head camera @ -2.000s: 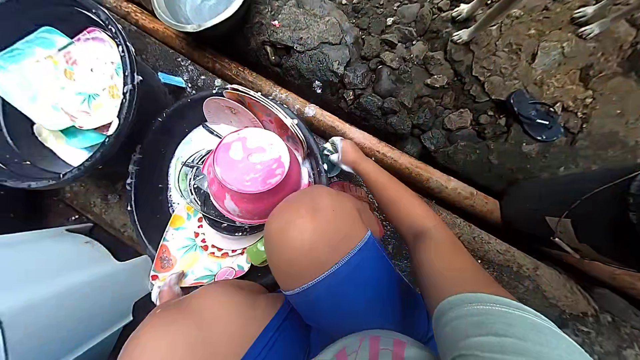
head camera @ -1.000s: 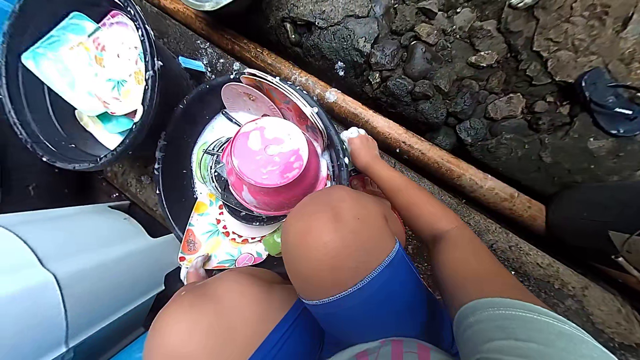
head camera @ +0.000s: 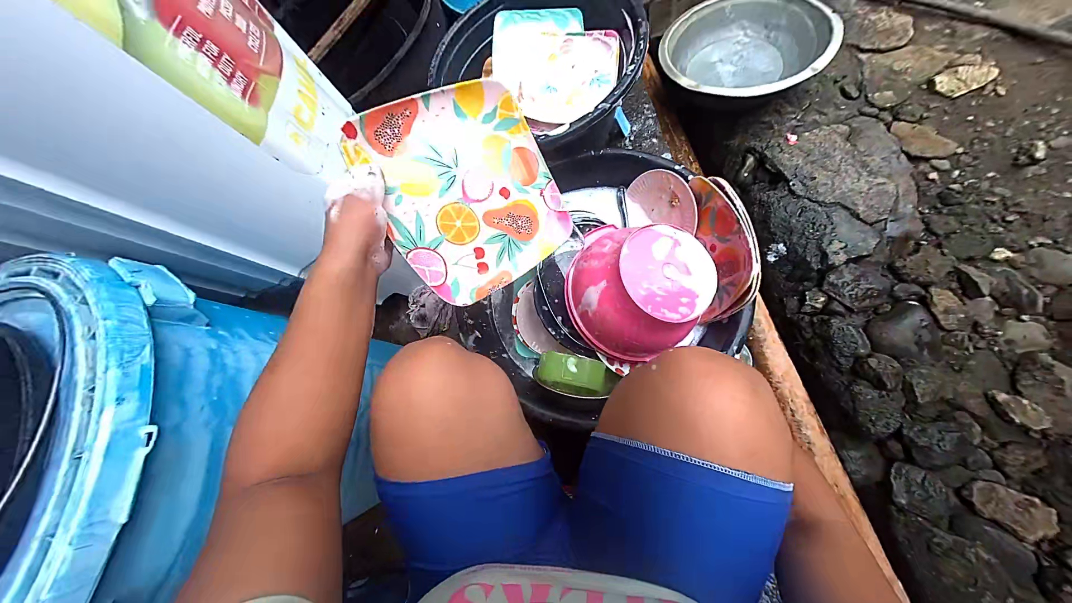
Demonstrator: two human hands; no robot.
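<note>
My left hand point(head camera: 360, 213), wet with suds, grips the left edge of a square fruit-patterned plate point(head camera: 456, 188) and holds it tilted up beside the black basin point(head camera: 586, 163). In that basin a soapy pink bowl point(head camera: 641, 289) lies upside down on other dishes. Around it are a pink round plate point(head camera: 662, 201), patterned plates point(head camera: 724, 251) standing against the right wall, and a green bowl point(head camera: 574, 374) near my knees. My right hand is hidden; only part of the right arm shows beside my right thigh.
Behind stands a second black tub point(head camera: 540, 8) holding square plates point(head camera: 569, 75). A metal basin point(head camera: 749, 46) is at the upper right, above rocky ground point(head camera: 921, 293). A wooden pole point(head camera: 796, 402) runs along the right. On the left are a blue drum point(head camera: 201, 419) and a white printed container point(head camera: 167, 142).
My left hand has lifted the fruit-patterned plate out to the left, from the basin's near left side. My right hand, earlier at the basin's right rim, has gone out of sight. The view has swung left.
</note>
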